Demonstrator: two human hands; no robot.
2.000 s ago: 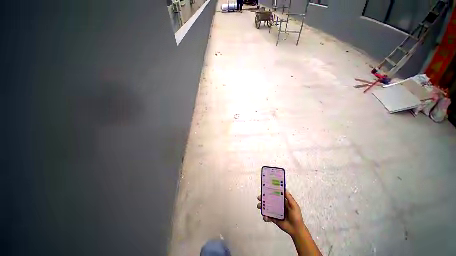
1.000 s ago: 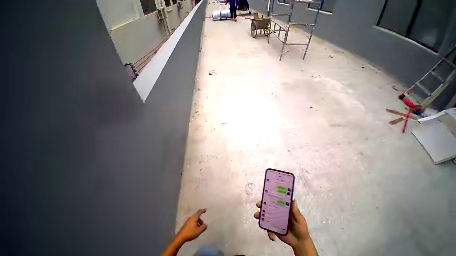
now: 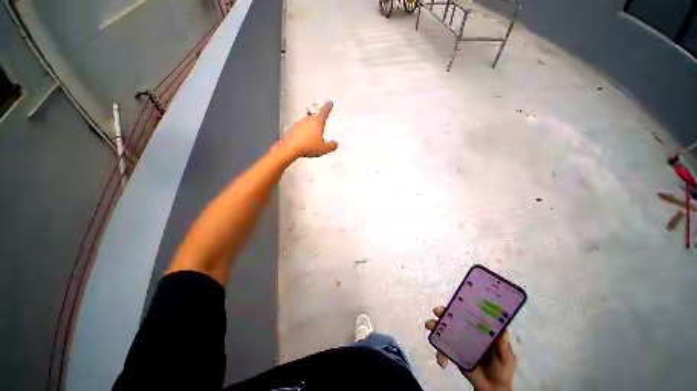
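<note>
My right hand point(image 3: 497, 365) is at the lower right and holds a smartphone point(image 3: 478, 317), tilted to the right. Its lit screen shows a chat with green bubbles. My fingers wrap both edges of the phone from behind. My left hand point(image 3: 309, 136) is stretched out forward at the upper middle, over the pale floor beside the low wall. Its index finger points forward, the thumb is apart, and it holds nothing. The other fingers look curled.
A parapet wall point(image 3: 187, 99) with a pale top runs along the left, with reddish lines and pipes beyond it. A metal scaffold frame point(image 3: 458, 34) and wheels stand ahead on the concrete floor point(image 3: 397, 183). Red and wooden pieces point(image 3: 685, 195) lie at the right edge, near a grey wall.
My left hand has risen and reached far forward, pointing. The phone has moved right and tilted. The view has moved forward and lower, with more of the parapet top showing.
</note>
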